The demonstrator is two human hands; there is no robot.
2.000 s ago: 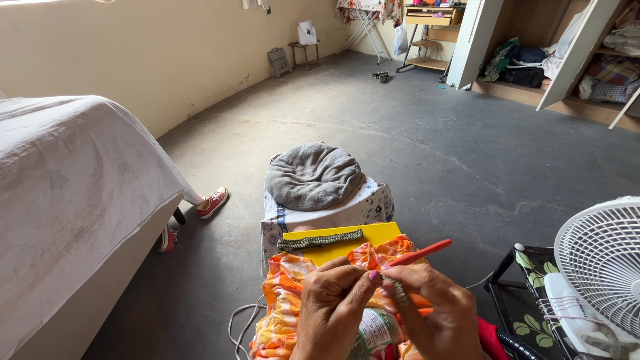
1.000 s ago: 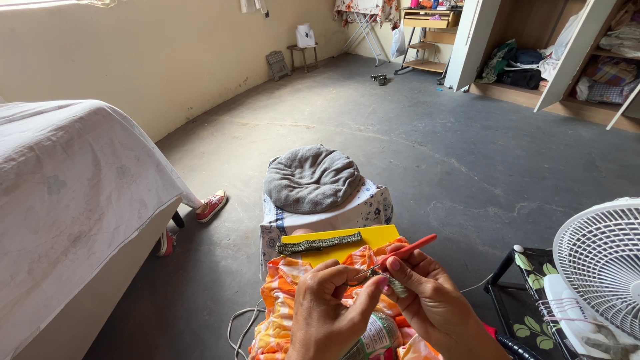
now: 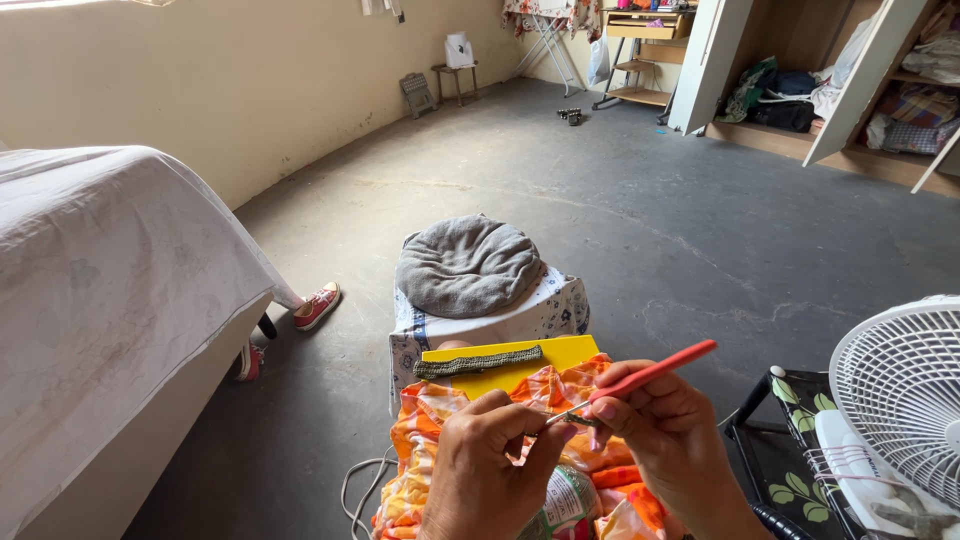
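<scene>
My right hand (image 3: 660,427) holds a crochet hook with a red handle (image 3: 656,371), its metal tip pointing left toward my left fingertips. Pinched in my left hand (image 3: 499,457) is a small piece of dark green crochet work (image 3: 577,421), which runs across to my right fingers. Below and between the hands, a ball of green yarn with a paper label (image 3: 566,499) rests on orange and white patterned cloth (image 3: 420,442). Beyond them, a finished-looking strip of green crochet (image 3: 480,362) lies on a yellow board or folder (image 3: 517,349).
A grey round cushion (image 3: 469,266) lies on a cloth-covered seat (image 3: 562,304) ahead. At right, a white fan (image 3: 907,382) stands by a black rack with a leaf pattern (image 3: 802,480). A bed with a white sheet (image 3: 112,300) is at left, red sneakers (image 3: 319,306) beside it.
The hook has shifted in my right hand, and its metal shaft now shows between my fingertips. Both hands stay close together over the cloth.
</scene>
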